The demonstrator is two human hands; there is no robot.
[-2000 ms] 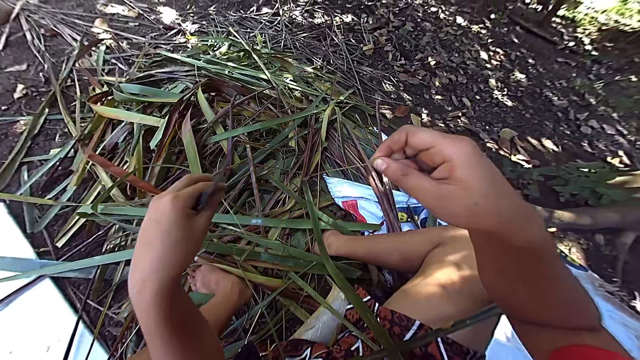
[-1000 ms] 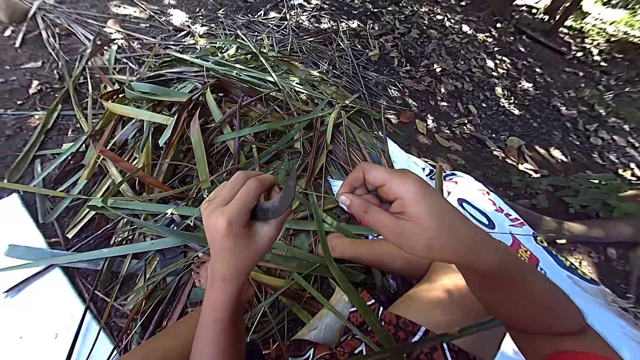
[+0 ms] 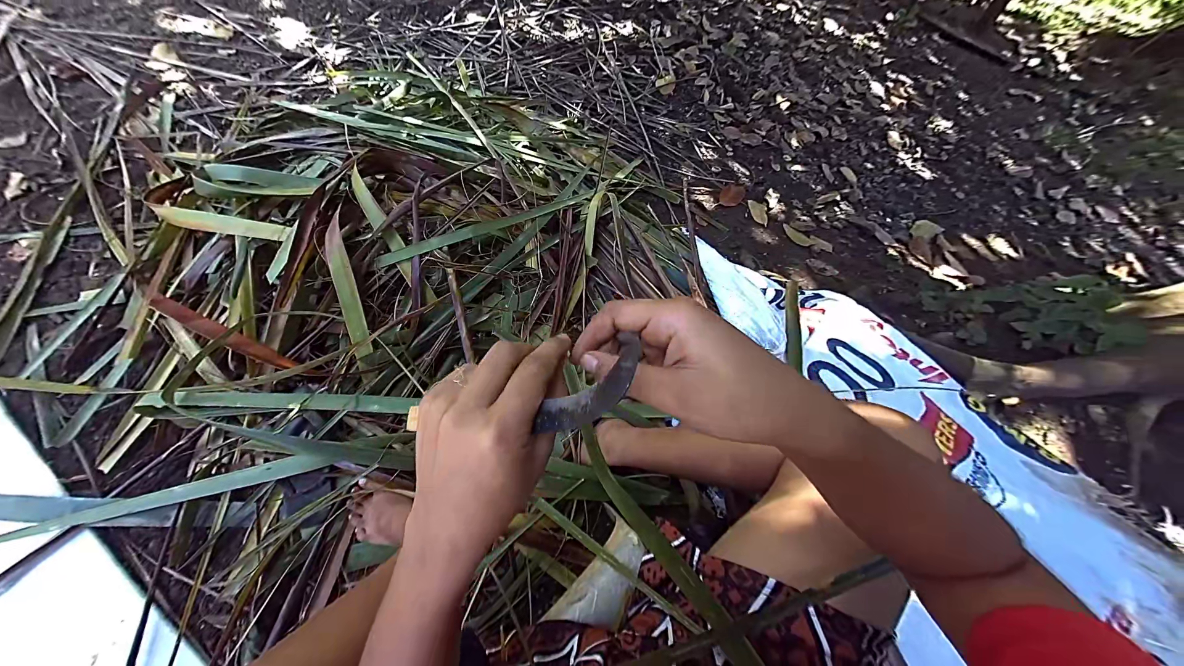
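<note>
My left hand (image 3: 490, 425) is closed around a small curved knife (image 3: 587, 402), its dark blade hooking out to the right and a pale handle end showing at the left. Close against it, my right hand (image 3: 689, 370) pinches with thumb and forefinger near the blade's tip. Whatever lies between those fingertips is too small to make out. One long green leaf strip (image 3: 638, 527) passes below both hands toward the lap. Behind them spreads a heap of cut long leaves (image 3: 351, 277), green, brown and reddish.
A printed white plastic sack (image 3: 888, 370) lies at the right beside my bent leg. A white sheet or board (image 3: 55, 546) is at the lower left. My bare foot (image 3: 384, 515) rests among the leaves. Dry leaves (image 3: 795, 139) cover the dark soil beyond, and a root or branch (image 3: 1091, 375) runs at the right.
My left hand with the curved knife has moved right, and my right hand has come in from the right to meet it. The dark strips my right hand held two seconds ago are no longer seen there.
</note>
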